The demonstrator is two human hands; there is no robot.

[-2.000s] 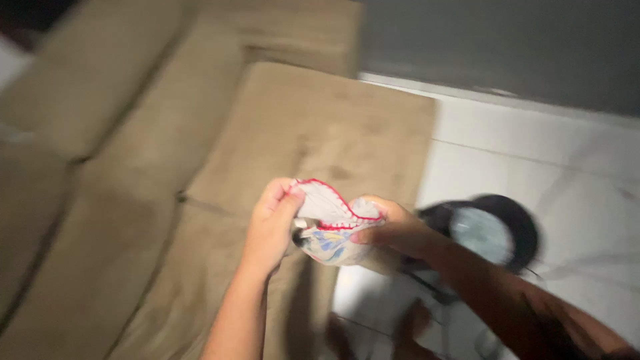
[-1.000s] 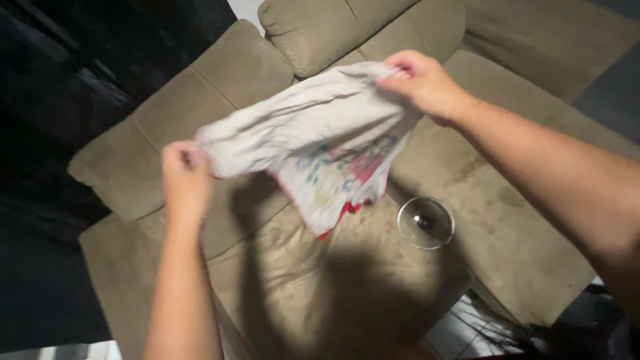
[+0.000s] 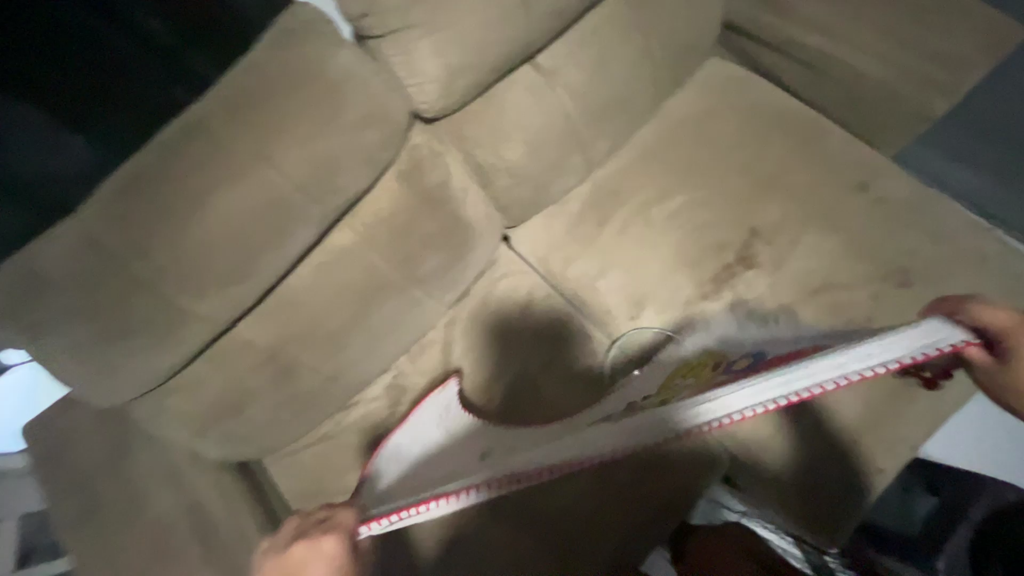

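Note:
A white cloth [image 3: 512, 456] with red crocheted edging and a printed coloured pattern is stretched between my hands, above the sofa seat. At the lower left, my left hand [image 3: 312, 540] grips one corner of it. My right hand [image 3: 988, 344] holds the opposite corner at the right edge of the view. The middle of the cloth billows up, and its far edge curves. Behind it, partly covered, a round clear glass lid or dish [image 3: 640, 348] shows its rim on the sofa.
A brown upholstered sofa [image 3: 384, 272] with back cushions fills most of the view, its seat [image 3: 744, 256] bearing dark stains. White floor [image 3: 980, 436] and dark items [image 3: 920, 520] are at the lower right. A dark area lies at the upper left.
The cloth was bunched between my hands, then spread out and hanging; now it is pulled taut along one edge, lower in view. My hands are farther apart. The view has swung toward the sofa back.

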